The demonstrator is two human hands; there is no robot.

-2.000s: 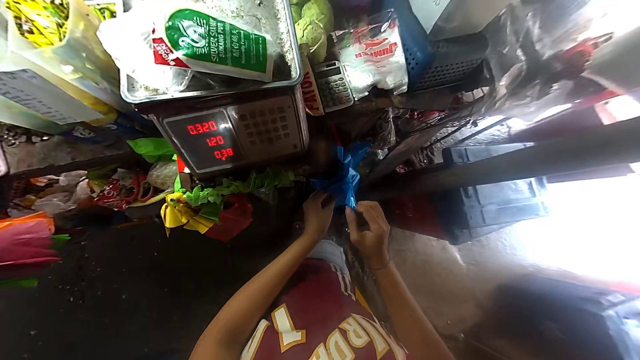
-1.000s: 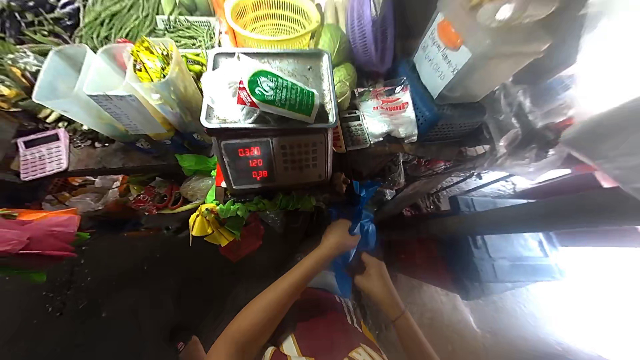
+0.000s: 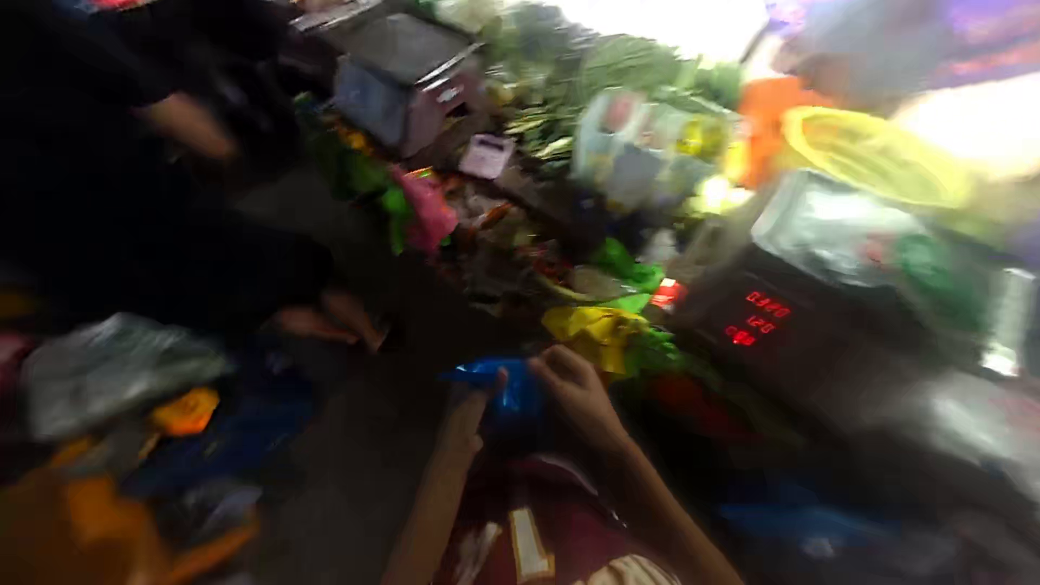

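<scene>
A blue plastic bag (image 3: pixel 513 388) is stretched between my two hands in front of my body. My left hand (image 3: pixel 473 406) grips its left side, the thumb pointing up. At the bag's right edge my right hand (image 3: pixel 573 382) pinches the plastic between fingers and thumb. Whether anything lies inside the bag cannot be told. To the right stands a digital scale (image 3: pixel 751 325) with red lit digits, and on its metal pan (image 3: pixel 780 219) lies a plastic bag with green print (image 3: pixel 930 264). Yellow plastic (image 3: pixel 601 329) hangs just beyond my right hand. The view is blurred.
Another person's hand (image 3: pixel 195 126) and bare feet (image 3: pixel 333 318) show at the left. Beyond the scale is a yellow basket (image 3: pixel 877 154). Clear plastic containers (image 3: pixel 634 146), a pink calculator (image 3: pixel 486 156) and a metal box (image 3: pixel 410 77) line the stall. Bags (image 3: pixel 122 374) lie at lower left.
The view has swung far to the left, bringing another person into sight. My hands, which held the blue bag below the scale, are now left of it, with the bag spread between them.
</scene>
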